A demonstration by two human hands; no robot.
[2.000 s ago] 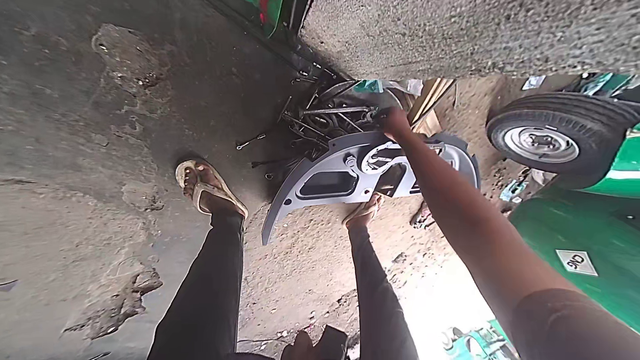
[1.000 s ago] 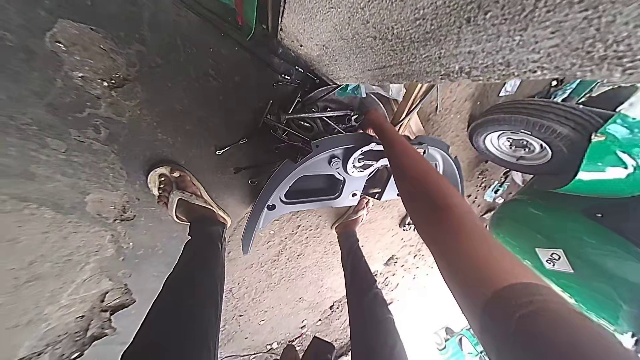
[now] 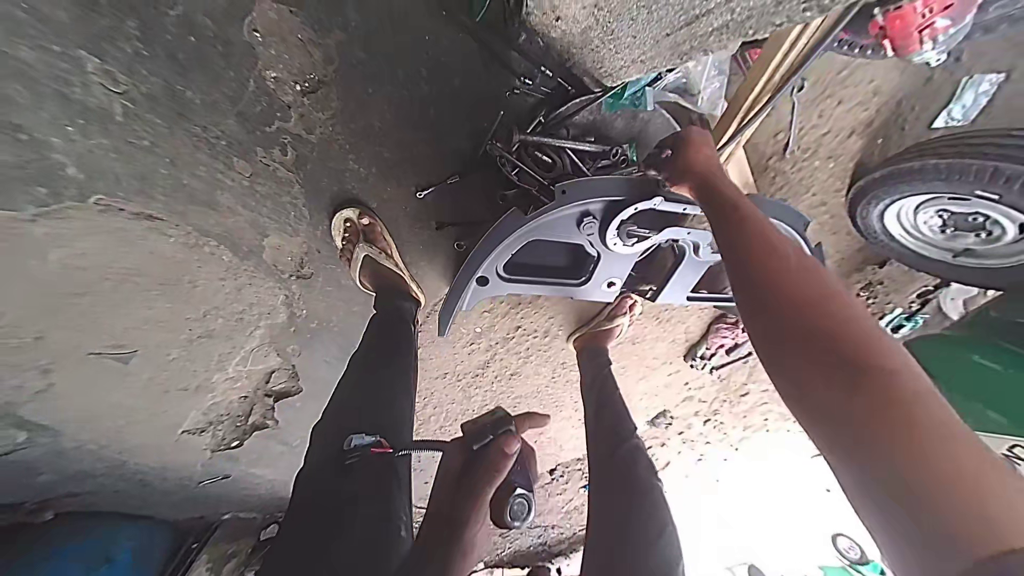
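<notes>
My left hand [image 3: 488, 472] is closed around a black cylindrical part [image 3: 514, 506] low in the middle of the view; a thin corrugated cable [image 3: 422, 446] runs from it to a small connector [image 3: 362, 441]. With the arm stretched up from the lower right, my right hand [image 3: 686, 162] is at the upper edge of a grey moulded panel [image 3: 540, 228], beside a pile of wrenches and other metal tools [image 3: 560, 152]. Its fingers are curled and partly hidden, so what they grip is unclear. A white ring-shaped part [image 3: 620, 228] lies on the panel.
My sandalled feet stand left of and below the panel. A combination wrench [image 3: 436, 187] lies on the rough floor. Cardboard strips [image 3: 768, 80] and plastic bags [image 3: 704, 84] are by the tool pile. A wheel [image 3: 952, 216] and a green painted body [image 3: 972, 372] stand at the right.
My left hand, mostly below the view one second ago, has come up with the black part and its cable. My right hand remains near the tool pile. The view has shifted.
</notes>
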